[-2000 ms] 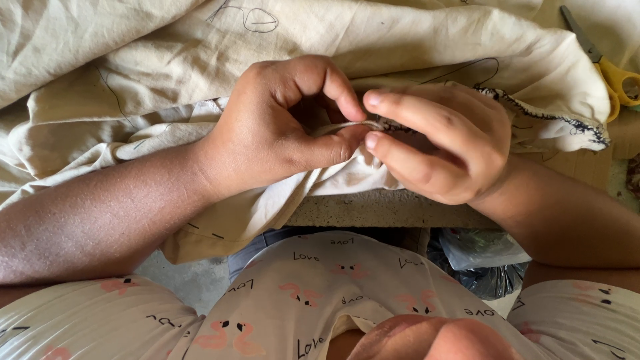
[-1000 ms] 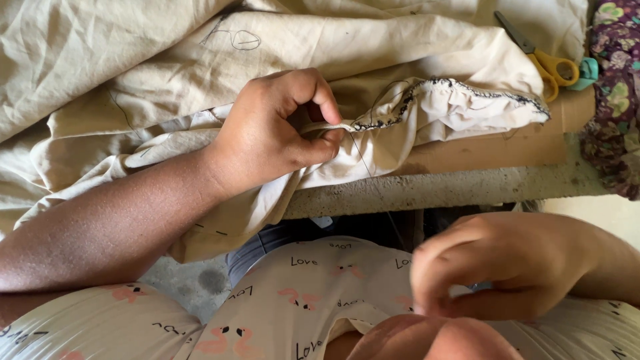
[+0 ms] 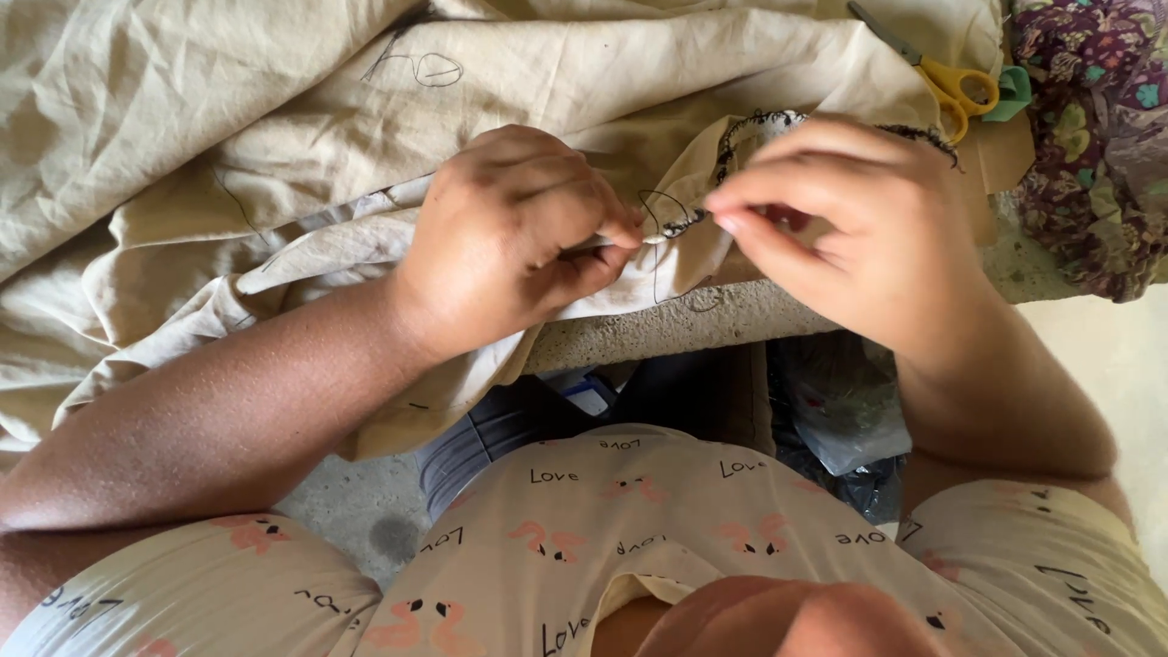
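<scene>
My left hand (image 3: 529, 237) pinches the folded edge of a cream cloth (image 3: 319, 128) between thumb and fingers. Dark thread stitches (image 3: 684, 222) run along that edge to the right of the pinch, and a loose loop of black thread (image 3: 659, 196) rises beside them. My right hand (image 3: 839, 219) is just right of the pinched edge, its thumb and index fingertips close together over the stitched part. Whether a needle is between those fingertips cannot be told. The dark stitching continues behind my right hand.
Scissors with yellow handles (image 3: 958, 87) lie at the upper right by a teal item (image 3: 1009, 94). Brown cardboard (image 3: 1008, 151) and a purple floral cloth (image 3: 1063, 137) are at the right. The concrete ledge (image 3: 675, 324) runs under the cloth; plastic bags (image 3: 844, 401) lie below it.
My right hand has come back up from low at the right, near my body, to the stitched edge. My left hand keeps its pinch, now with its back turned more upward.
</scene>
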